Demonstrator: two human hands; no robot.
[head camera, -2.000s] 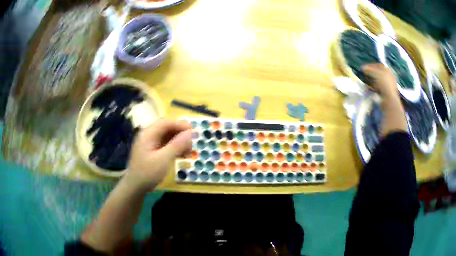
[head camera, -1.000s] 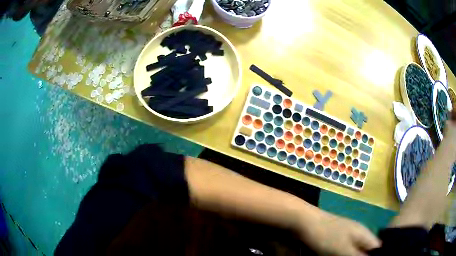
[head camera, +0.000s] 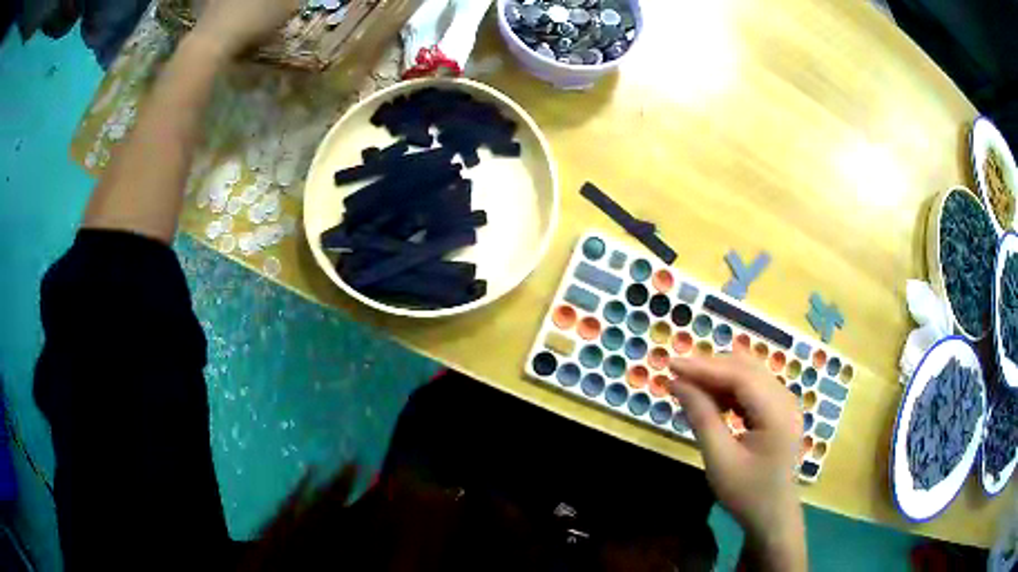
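The off-white keyboard (head camera: 598, 289) with round multicoloured keycaps lies tilted in front of me. My right hand (head camera: 742, 419) is over its middle and hides some keys; thumb and index finger are bent close together, and whether they hold anything is not clear. My left hand (head camera: 240, 25) is at the brown parts basket (head camera: 335, 43), cut off by the top edge, its fingers not readable. Above the keyboard lie dark bars (head camera: 628, 221), grey bars (head camera: 746, 273) and green bars (head camera: 826, 316).
The cream bowl (head camera: 522, 212) of black bars stands left of the keyboard. Behind it are the lilac bowl (head camera: 567, 72) and white-red cloth (head camera: 433, 56). Whitish discs (head camera: 246, 212) litter the left table edge. At right are the grey keycap plate (head camera: 943, 430), green keycap bowl (head camera: 966, 257) and white tissue (head camera: 924, 324).
My left hand has swung from the lower right to the basket at the upper left. My right hand has moved from the right-hand plates to over the keyboard. The view has shifted.
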